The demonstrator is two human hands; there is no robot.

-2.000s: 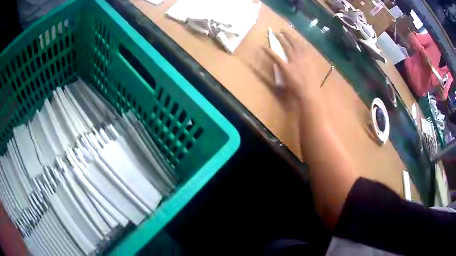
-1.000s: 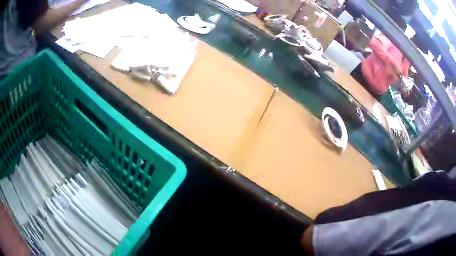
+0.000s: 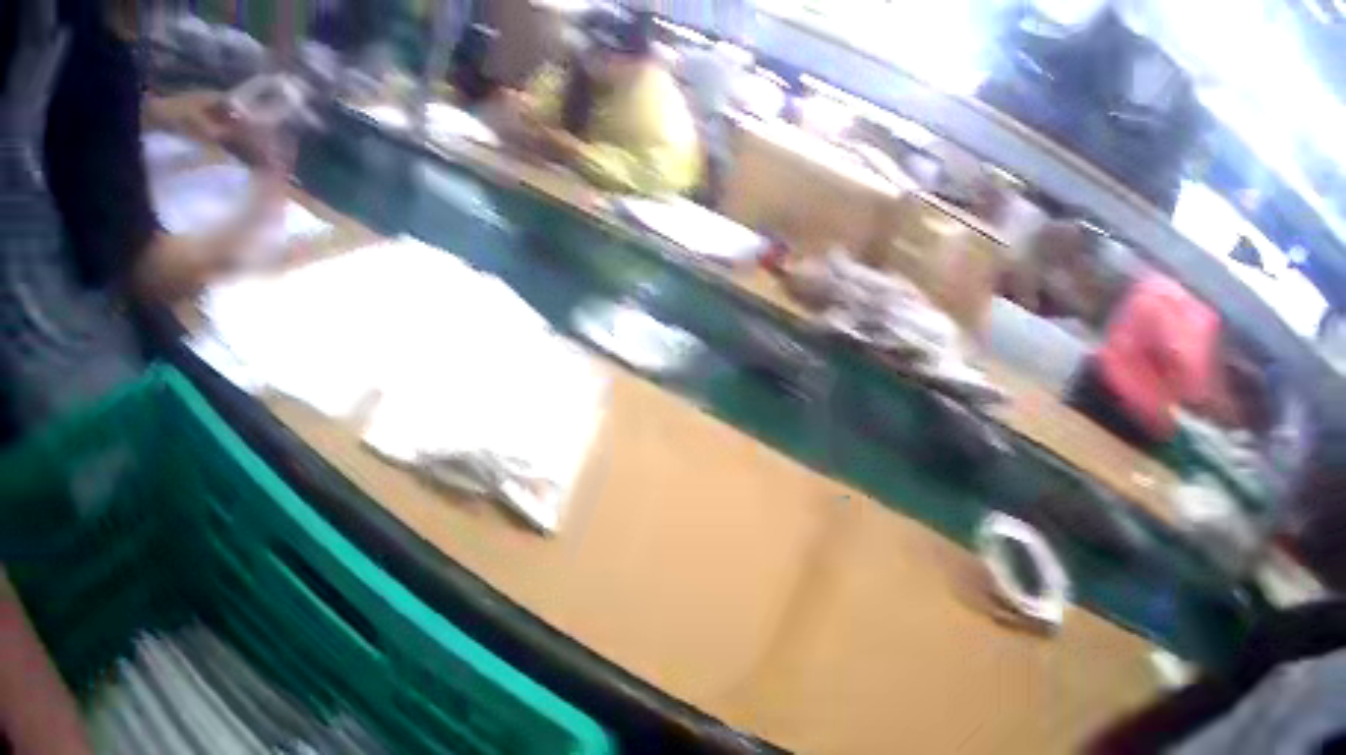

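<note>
The view is blurred. A green crate (image 3: 354,590) stands at the lower left, with a row of flat white arms (image 3: 207,705) inside. A strip of skin, part of my left hand or forearm (image 3: 30,679), shows at the left edge over the crate; its fingers cannot be made out. My right sleeve (image 3: 1277,701) enters at the bottom right corner, and the right hand is out of the picture. Bright white sheets (image 3: 428,332) lie on the brown bench top (image 3: 694,546), with loose white pieces at their near edge. A white ring-shaped base (image 3: 1022,572) lies by the belt.
A dark green conveyor belt (image 3: 827,406) runs behind the bench, with a blurred white piece (image 3: 635,336) on it. Another person's arm (image 3: 192,258) reaches over the bench at the upper left. People in yellow (image 3: 650,133) and pink (image 3: 1159,354) are across the belt, near cardboard.
The view has swung left and up, so the crate sits lower and more of the line shows. My right hand, over the bench two seconds ago, has left the picture.
</note>
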